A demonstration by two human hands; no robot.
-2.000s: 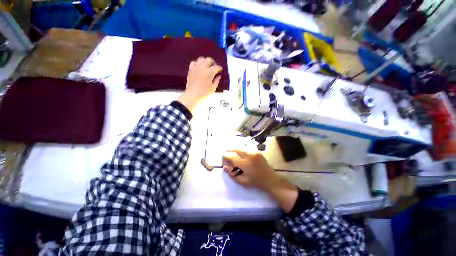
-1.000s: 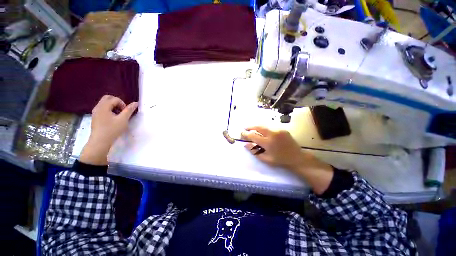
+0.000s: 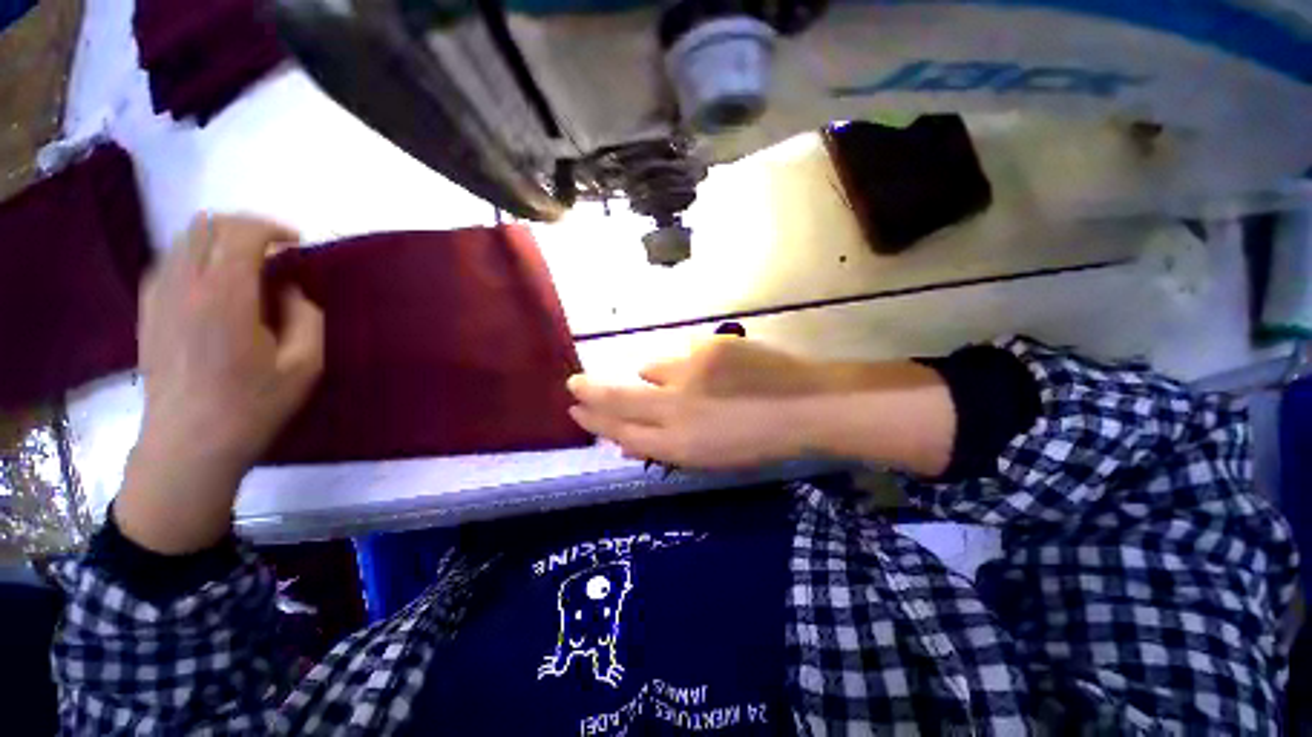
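Observation:
A maroon fabric panel [image 3: 417, 353] lies flat on the machine table, its top right corner by the needle area under the machine head. My left hand [image 3: 223, 346] is on its left end, thumb and fingers at the edge, slightly blurred. My right hand [image 3: 698, 410] lies at its lower right corner, fingertips touching the edge. A small dark thing shows under the right hand's fingers; I cannot tell what it is. The presser foot area [image 3: 665, 216] is brightly lit. The needle itself is hard to make out.
The white sewing machine head [image 3: 993, 72] looms across the top. A dark square pad [image 3: 907, 180] lies on the bed right of the needle. A maroon pile [image 3: 65, 274] is at the far left, another [image 3: 209, 51] at the upper left. The table's front edge [image 3: 389, 490] runs below the panel.
The view has moved closer to the machine. A panel now lies in front of the needle, with my left hand on it, away from the left pile. My right hand has come to the panel's corner.

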